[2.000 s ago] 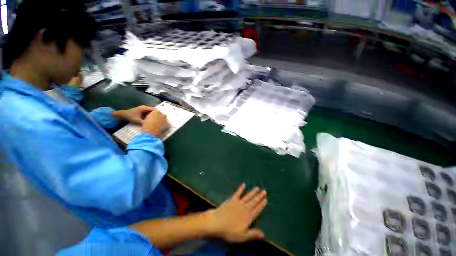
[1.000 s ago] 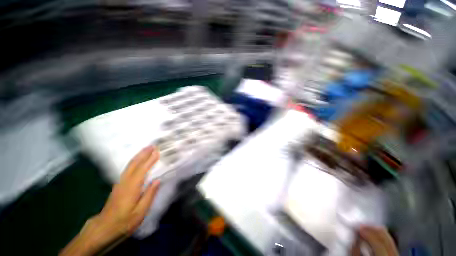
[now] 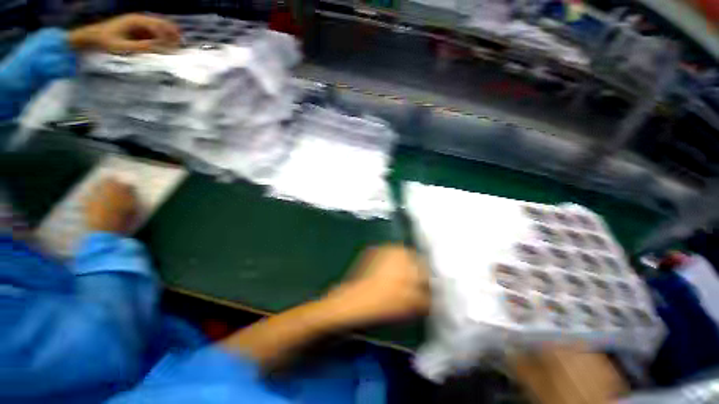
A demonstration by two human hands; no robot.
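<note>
A white pocketed parts tray [image 3: 465,237] lies on the green bench, with dark ring-shaped parts [image 3: 574,260] in rows over its right part and bare pockets at its left. My left hand [image 3: 390,284] is at the tray's left edge, blurred; whether it holds anything cannot be told. My right hand [image 3: 568,375] is at the tray's front edge, low in the picture and blurred, its fingers hidden or smeared against the tray.
A neighbouring worker's hand [image 3: 130,33] rests on a tall stack of white trays [image 3: 189,99]; the other hand [image 3: 112,205] is over a slotted board [image 3: 162,180]. A flat white tray [image 3: 335,162] lies beside the stack. A dark blue crate [image 3: 687,312] is at right.
The view has swung back left from the press. My left hand has moved to the tray's left edge and my right hand from the press table to its front. The neighbour has reached to the stack.
</note>
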